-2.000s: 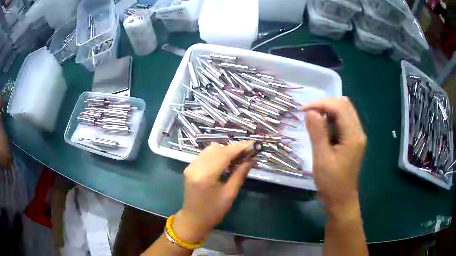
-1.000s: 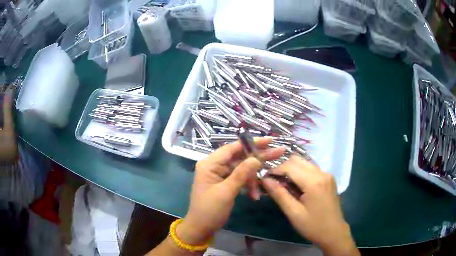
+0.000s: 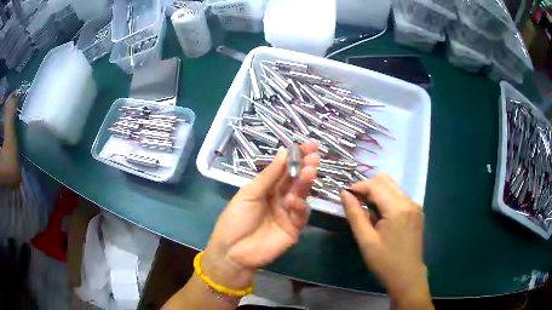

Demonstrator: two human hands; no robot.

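A large white parts tray holds a loose heap of silver metal cylinders with red leads. My left hand, palm up, holds a metal cylinder end-on between thumb and fingers, over the tray's near part. My right hand is at the tray's near right edge with thumb and forefinger close together; a small dark thing shows at its fingers, but I cannot tell what it is. A clear packing box left of the tray holds cylinders in rows on a white liner.
A second tray full of cylinders stands far right. A grey scale, a white roll and stacked tubs are at the left. A phone and filled boxes lie behind. Another person's arm shows far left.
My right hand has parted from my left and sits slightly right. My left hand has turned palm up, with the cylinder raised and end-on. The whole view shifted sideways earlier.
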